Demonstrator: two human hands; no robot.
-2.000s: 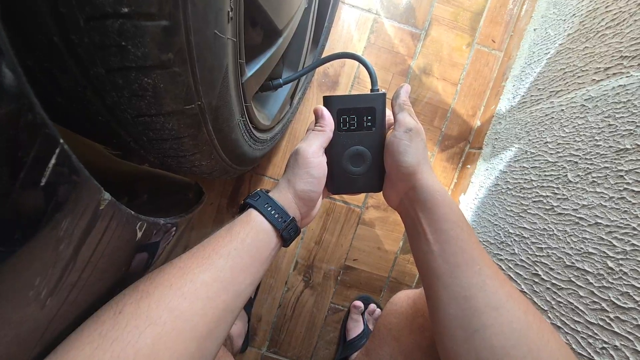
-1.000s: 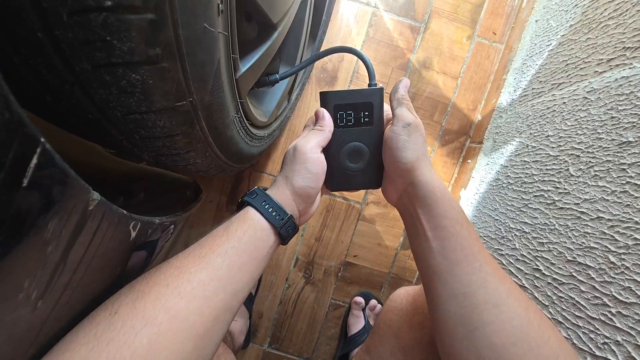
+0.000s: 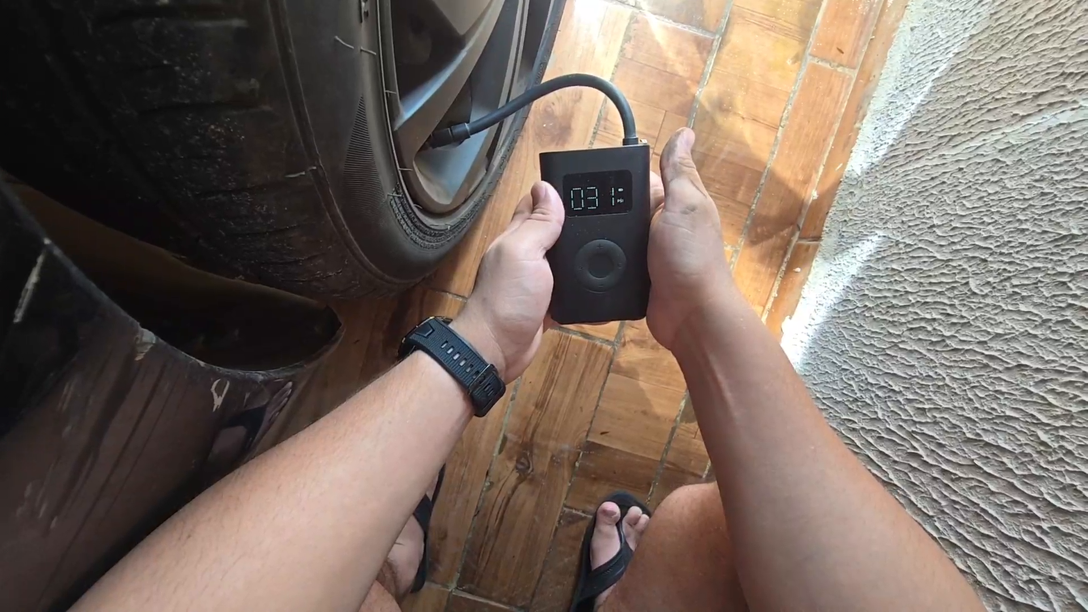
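A black portable tire inflator (image 3: 598, 293) is held upright between my two hands, its small display lit with digits above a round button pad. My left hand (image 3: 514, 285) grips its left side, thumb along the edge beside the display. On the opposite side my right hand (image 3: 690, 255) holds it, thumb pointing up and the other fingers mostly hidden behind. A short black air hose (image 3: 571, 82) arches from the inflator's top to the car wheel's rim (image 3: 455, 93), where its end fitting sits. The tire (image 3: 331, 170) surrounds the rim.
Dark, scratched car bodywork (image 3: 93, 425) fills the lower left. A rough textured wall (image 3: 960, 297) runs down the right side. Wood-look floor tiles (image 3: 544, 425) lie below, with my feet in black flip-flops (image 3: 608, 569) near the bottom. A black watch (image 3: 459, 361) is on my left wrist.
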